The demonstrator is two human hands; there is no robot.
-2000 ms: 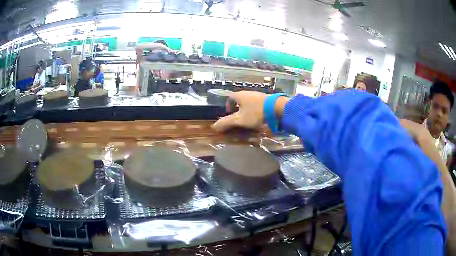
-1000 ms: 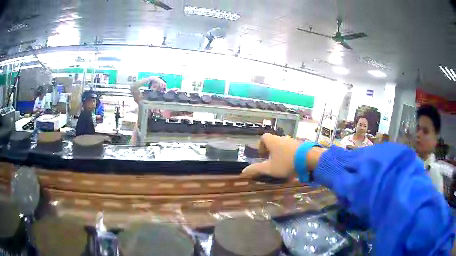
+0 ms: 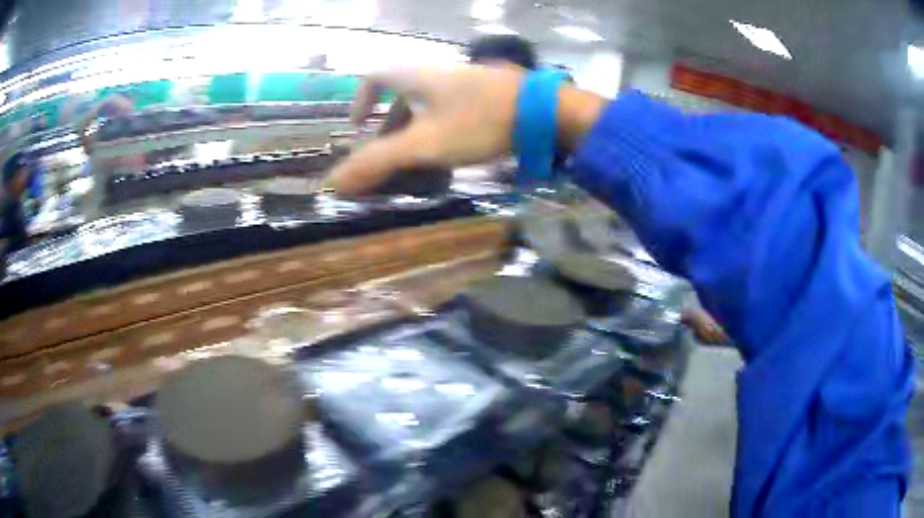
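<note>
My right hand [image 3: 436, 132], with a blue wristband, reaches in from the right over the far row. Its thumb and fingers curve around a dark brownish shape; blur hides whether it is gripped. A round weight [image 3: 415, 182] shows just under the hand, with another [image 3: 289, 192] left of the thumb. In the near row, a round weight [image 3: 231, 410] sits on a film-wrapped lamp. Beside it, an LED work light [image 3: 400, 390] has its lens uncovered. Another weight [image 3: 522, 309] lies further right. My left hand is not in view.
A brown shelf board [image 3: 253, 283] runs between the two rows. A grey disc [image 3: 63, 460] is at the lower left. A skin-coloured patch [image 3: 704, 326], perhaps a hand, shows at the rack's right end. A person's dark hair [image 3: 502, 49] shows behind my hand.
The view has swung to the right and tilted down. My right hand has moved further right along the far row. More of the near row's right end shows.
</note>
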